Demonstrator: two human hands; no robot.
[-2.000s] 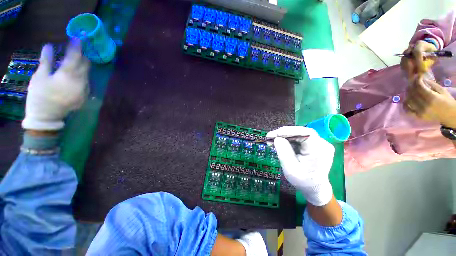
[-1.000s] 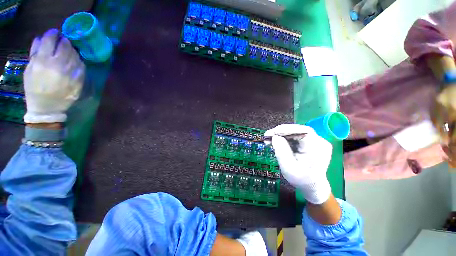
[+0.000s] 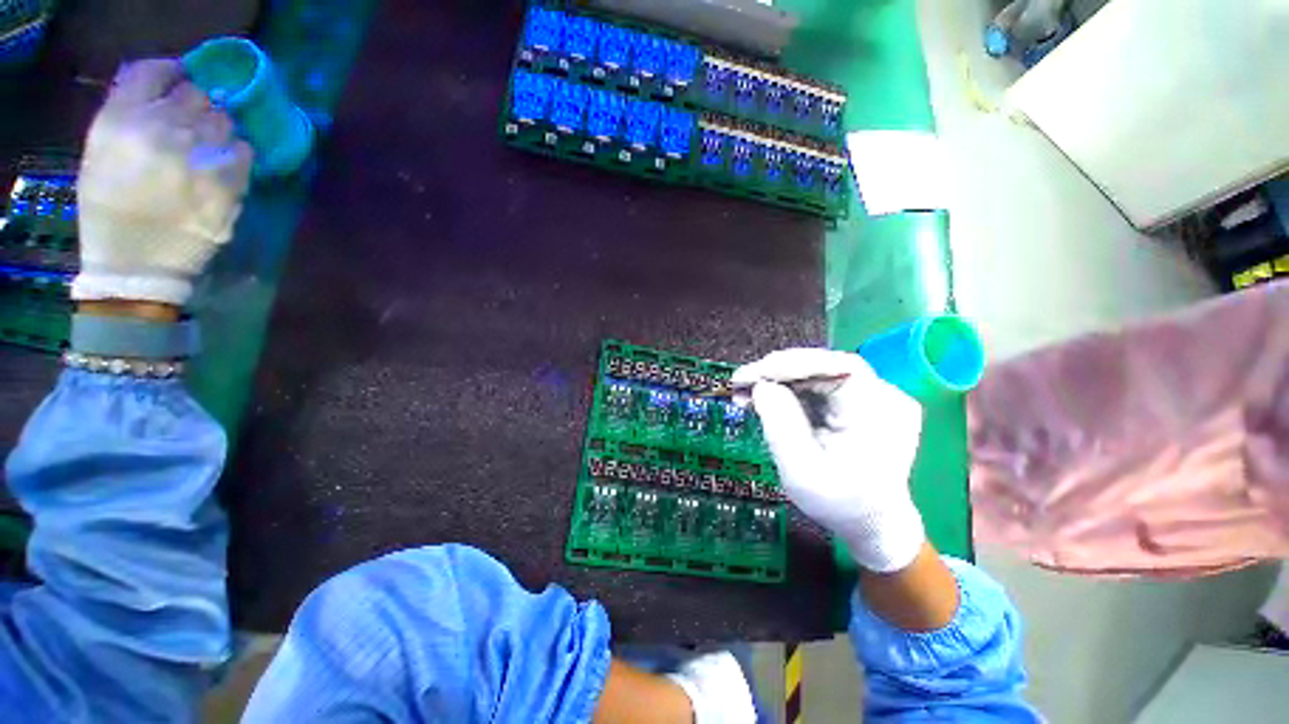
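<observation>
A green display board panel (image 3: pixel 679 464) lies flat on the black mat, with two rows of small boards and dark digit strips. Blue glow shows on the upper row's parts. My right hand (image 3: pixel 837 453), in a white glove, holds a thin brush (image 3: pixel 803 381) like a pen over the panel's upper right part; the glove hides that corner. The brush tip is too small to make out. My left hand (image 3: pixel 717 689), also gloved, is at the bottom edge, below the mat and mostly cut off, its fingers not visible.
A turquoise cup (image 3: pixel 944 354) leans by the mat's right edge. Relay board panels (image 3: pixel 679 106) lie at the far side, a white slip (image 3: pixel 893 173) beside them. At left, a neighbour's gloved hand (image 3: pixel 159 191) is at another turquoise cup (image 3: pixel 266 120). A person in pink (image 3: pixel 1131 439) is at right.
My right hand has shifted slightly left along the panel's upper row with the brush. The neighbour's hand has moved up at the left cup. The person in pink has moved; their hands are out of view.
</observation>
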